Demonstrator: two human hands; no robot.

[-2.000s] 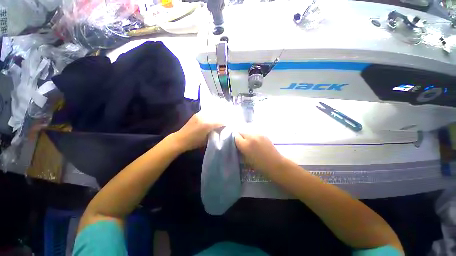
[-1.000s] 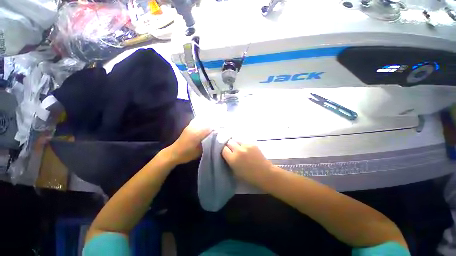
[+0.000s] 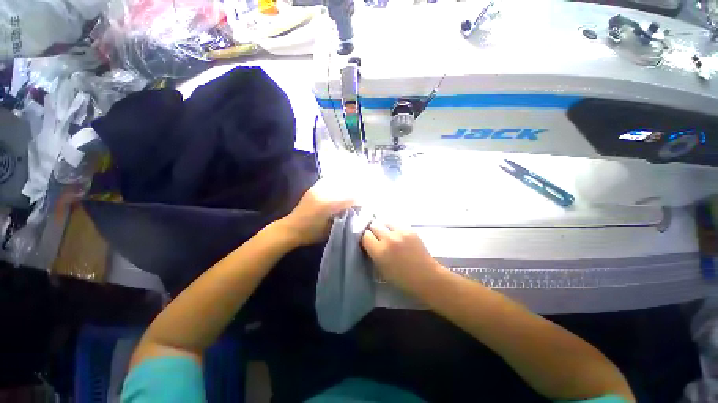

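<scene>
The pale grey band (image 3: 345,275) hangs in a loop over the table's front edge, its upper end between my hands below the needle area. My left hand (image 3: 316,214) is bare and holds its left side, its fingertips lost in the lamp glare. My right hand (image 3: 400,250) is bare and pinches its upper right edge. The dark garment (image 3: 228,142) lies in a heap left of the needle, with a flap spread towards the front. The white JACK sewing machine (image 3: 504,118) stands behind my hands. Its presser foot is hidden in glare.
Teal thread snips (image 3: 539,183) lie on the machine bed (image 3: 488,212) right of the needle. A printed ruler (image 3: 519,277) runs along the front edge. Plastic bags (image 3: 157,35) lie at the back left, a brown packet (image 3: 80,245) at the left. A blue basket (image 3: 102,366) is below.
The view shifted and came back. My right hand has slid slightly down and right along the band's upper edge since the earliest frame. My left hand still holds the band.
</scene>
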